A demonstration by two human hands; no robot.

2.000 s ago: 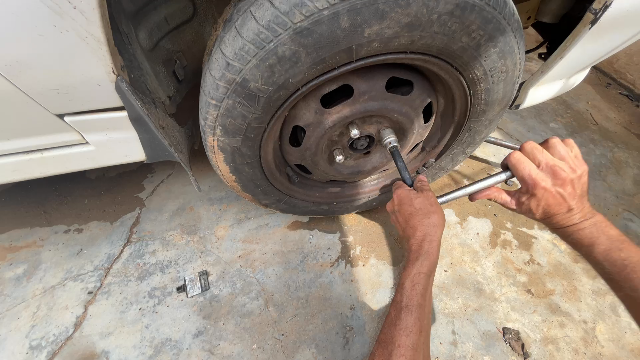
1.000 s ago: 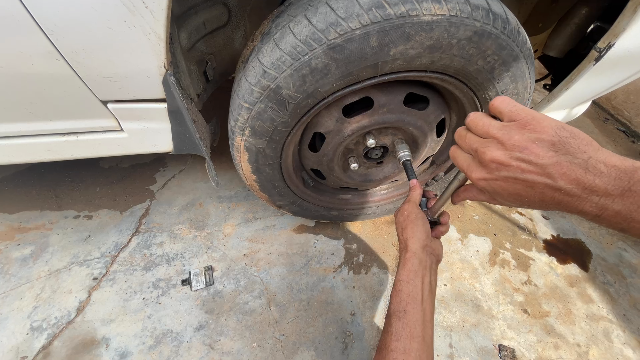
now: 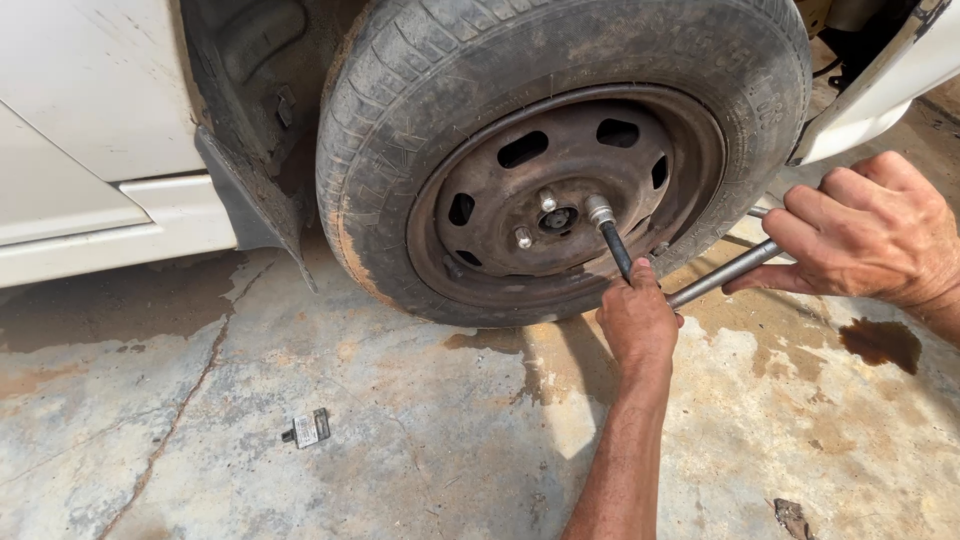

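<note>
A steel car wheel (image 3: 495,255) with a dusty tire (image 3: 390,150) is mounted on a white car. Two shiny lug nuts (image 3: 548,199) show beside the hub centre. A chrome socket (image 3: 599,211) sits over the wheel at another lug position, on a dark extension bar (image 3: 618,251). My left hand (image 3: 641,319) grips the near end of that extension, where a steel handle bar (image 3: 724,276) joins it. Over the far end of the handle bar is my right hand (image 3: 862,232), its fingers curled around it and its thumb along the near side.
On the cracked concrete floor (image 3: 375,465) lies a small dark object with a label (image 3: 307,428). A dark wet stain (image 3: 880,345) is at the right, and a brown scrap (image 3: 792,517) near the bottom. The white sill (image 3: 165,225) and a dark mud flap (image 3: 247,195) stand left of the tire.
My right hand, raised close to the wheel's right edge a second ago, is now farther out to the right and lower. The handle bar has swung with it. My left hand stays at the extension.
</note>
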